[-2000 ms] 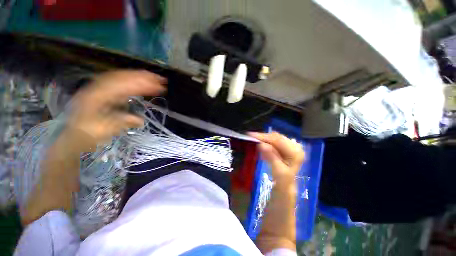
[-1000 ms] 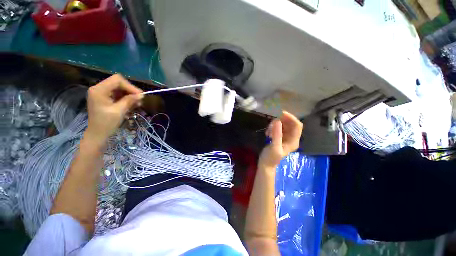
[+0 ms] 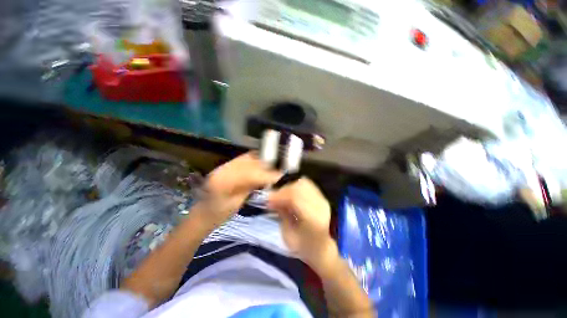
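My left hand (image 3: pixel 239 183) and my right hand (image 3: pixel 303 211) are close together just below the two white winding posts (image 3: pixel 281 149). The fingers of both hands are bent and blurred. A small pale bit, perhaps cable, shows between them, but I cannot tell which hand grips it. The posts stand side by side on the dark head of the cream machine (image 3: pixel 373 105). The cable bundle (image 3: pixel 248 230) lies across my lap, partly hidden behind my hands and forearms.
More loose cables (image 3: pixel 93 230) hang at the left. The blue tray (image 3: pixel 420 261) with clear lining is right of my lap. A red tape dispenser (image 3: pixel 143 81) stands on the green bench. A person's dark clothing (image 3: pixel 491 254) is at the right.
The posts were blurred with a cord running to my left hand; now they look upright and separate. Both hands have come together below them. The view has shifted, showing more of the machine's top.
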